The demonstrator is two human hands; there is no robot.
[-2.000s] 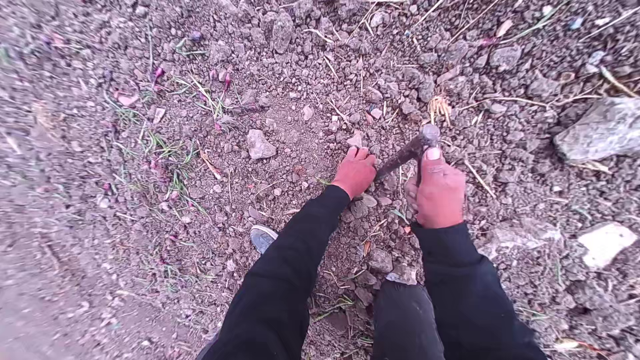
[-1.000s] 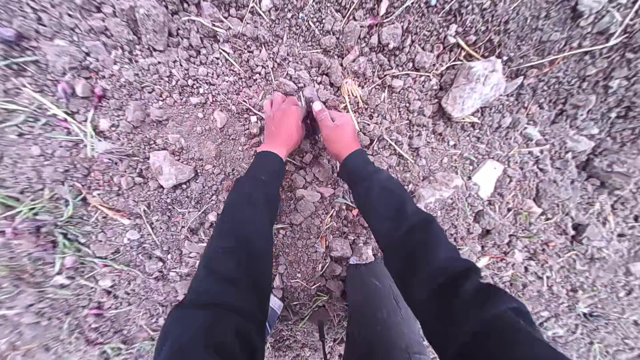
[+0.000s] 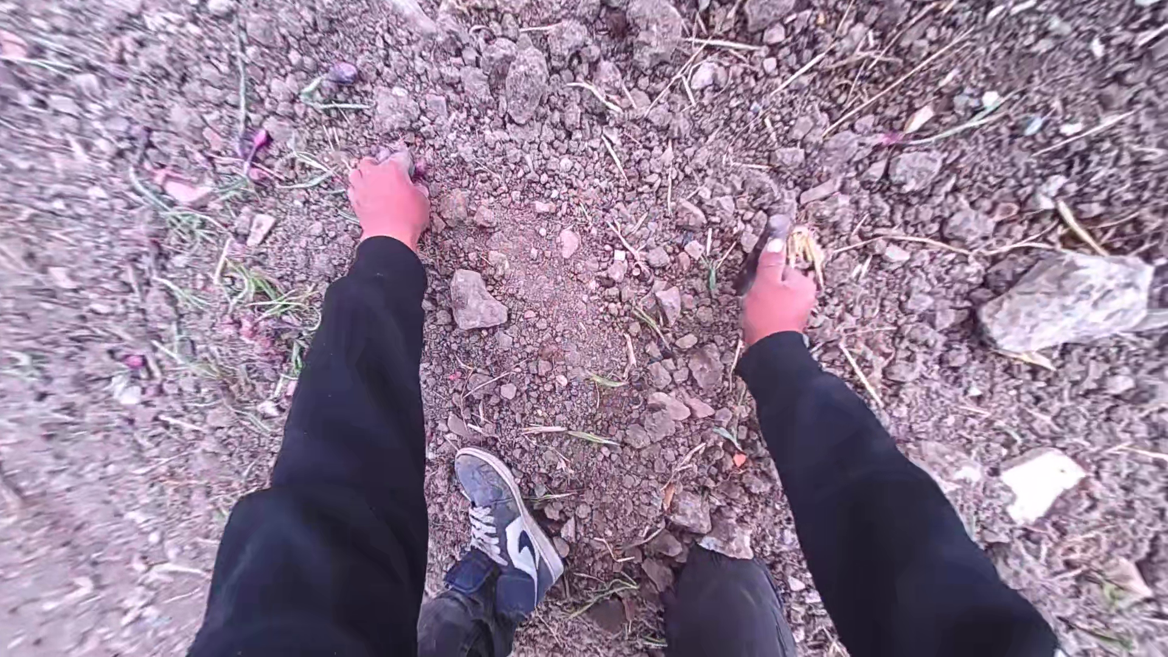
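My left hand (image 3: 391,199) is at the upper left, low over the loose stony soil (image 3: 547,338), its fingers curled. A small dark purplish thing (image 3: 418,170) shows at its fingertips; whether the hand grips it is unclear. On the right, my right hand (image 3: 778,297) is closed around a dark hand tool (image 3: 756,251) with a rounded grey end near the thumb. The rest of the tool is largely hidden. Pale dry roots or stalks (image 3: 807,254) lie right beside that hand.
A large grey rock (image 3: 1068,301) and a pale flat stone (image 3: 1042,484) lie to the right. A smaller stone (image 3: 476,301) sits between my arms. Green stems (image 3: 255,287) and purple bits (image 3: 257,144) are scattered at left. My sneaker (image 3: 502,511) and knee (image 3: 728,602) are below.
My hands were close together over the soil one second ago and are now far apart, the left one out to the left. The view has shifted, and more of my shoe shows.
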